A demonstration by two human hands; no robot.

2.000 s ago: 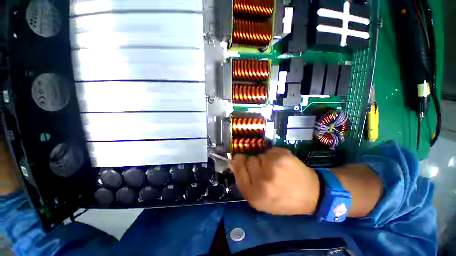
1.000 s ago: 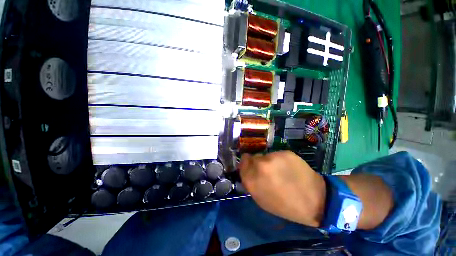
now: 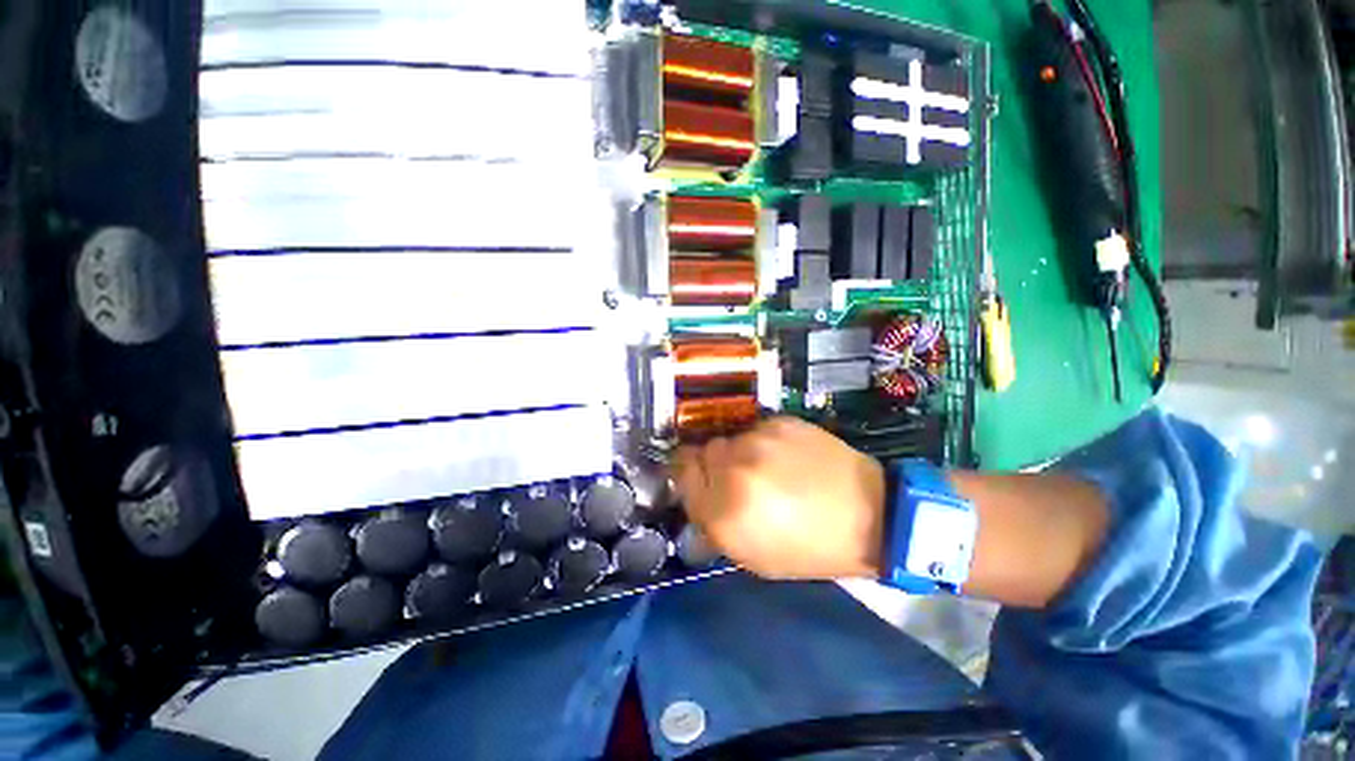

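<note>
The open power module with its black end panel (image 3: 223,595) lies across the view. My right hand (image 3: 780,498) is over its near edge, fingers bunched and pointing down beside the lowest copper winding (image 3: 716,390), at the right end of the black cylindrical capacitors (image 3: 453,558). The fingertips are blurred and partly hidden, so I cannot tell whether they hold a small part. A blue strap (image 3: 932,528) is round my right wrist. My left hand is not in view; only blue sleeve shows at the lower left edge.
Silver heatsink bars (image 3: 409,298) fill the module's middle. The white-crossed black block (image 3: 910,107) and toroidal choke (image 3: 907,357) stand at its right. The electric screwdriver (image 3: 1085,141) and yellow-handled knife (image 3: 997,345) lie on the green mat (image 3: 1048,424).
The view has shifted, and the module sits differently in it. My right hand stays by the lowest winding; the thin pale piece seen at its fingertips two seconds ago is no longer distinguishable.
</note>
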